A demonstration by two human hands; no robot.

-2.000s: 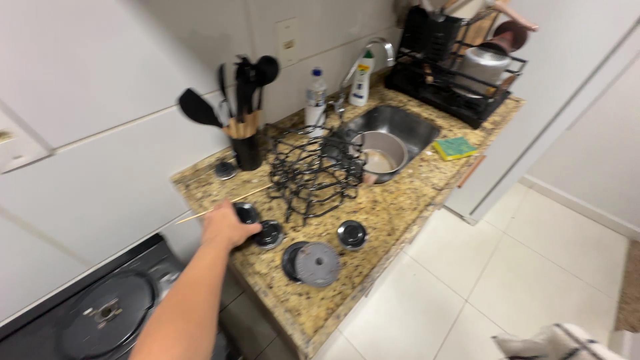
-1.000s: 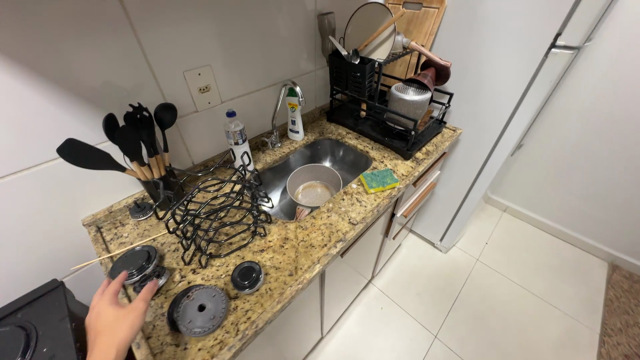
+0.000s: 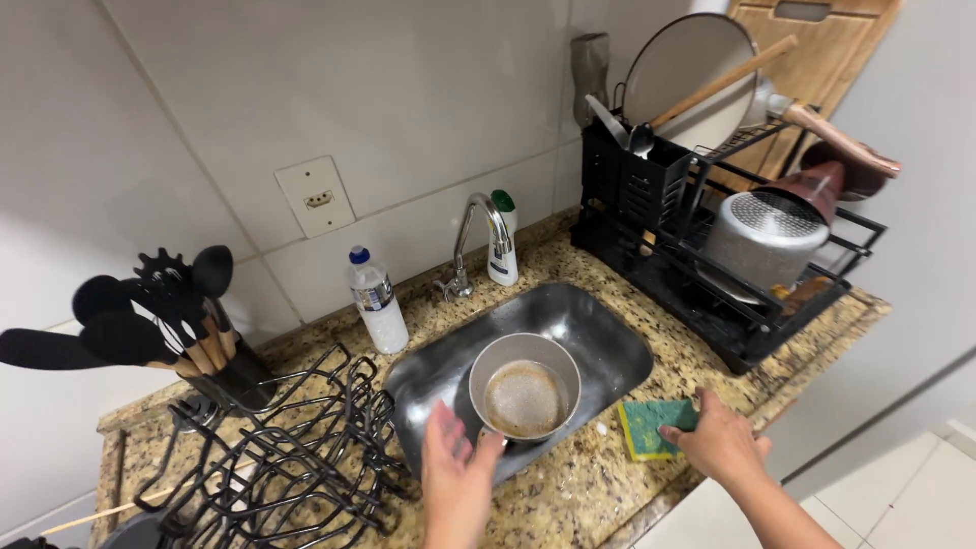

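Note:
My right hand (image 3: 720,438) has its thumb and fingers on the right end of a green and yellow scouring sponge (image 3: 657,428), which lies on the granite counter right of the sink. Near the front edge of the steel sink (image 3: 602,328), my left hand (image 3: 457,473) hovers with fingers apart and nothing in it. Just beyond it, a light saucepan (image 3: 526,389) sits in the sink with some cloudy liquid and brown residue inside. The chrome faucet (image 3: 484,221) stands behind the basin.
Black stove grates (image 3: 282,465) are piled left of the sink. Behind them stands a holder with black utensils (image 3: 236,374). A plastic bottle (image 3: 377,305) and a white cleaner bottle (image 3: 503,252) flank the faucet. A black dish rack (image 3: 656,267) holding a metal pot (image 3: 762,236) stands at right.
My left hand has moved from the burner parts to the sink's front edge. My right hand has come into view at the sponge. The view has shifted toward the sink.

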